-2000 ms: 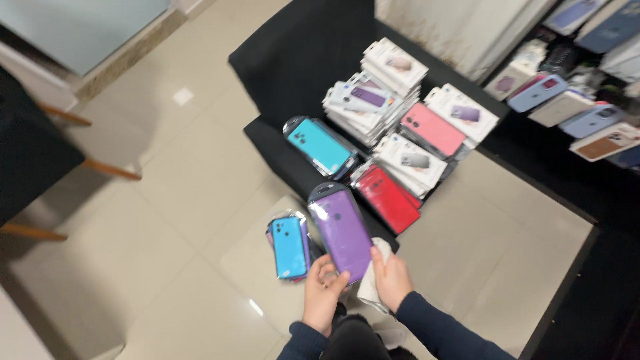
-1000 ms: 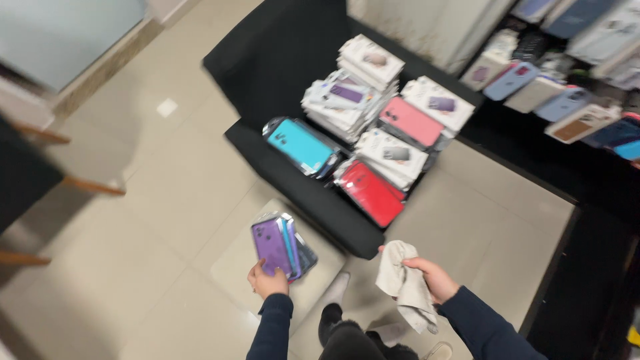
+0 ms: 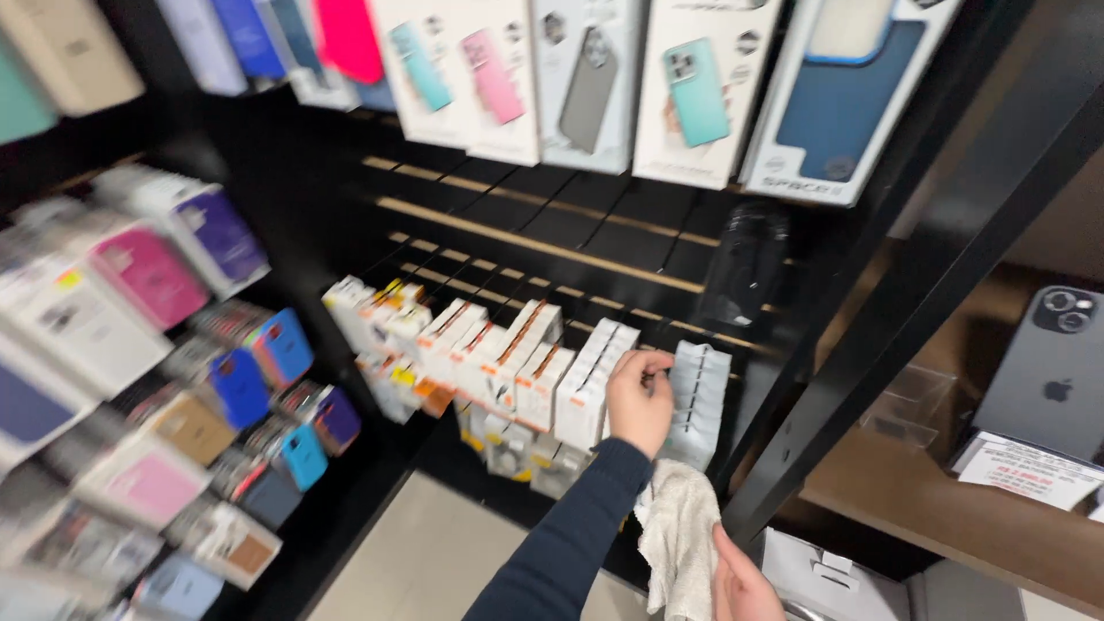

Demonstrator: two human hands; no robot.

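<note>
My left hand reaches up to the right end of a row of hanging packages, between white boxes and pale grey-blue packets. Its fingers are bent near the hooks; whether they hold anything cannot be made out. Lower right, my right hand grips a beige cloth, which hangs in folds just below the packets. A black package hangs higher up on the slatted black wall.
Boxed phone cases hang across the top. More cases fill the left-hand rack. A black upright post stands to the right, beside a brown shelf with a dark phone on display.
The view has swung from the floor and a seat with stacked cases to the display wall. My left hand has let go of the purple case; the cloth is still in my right hand.
</note>
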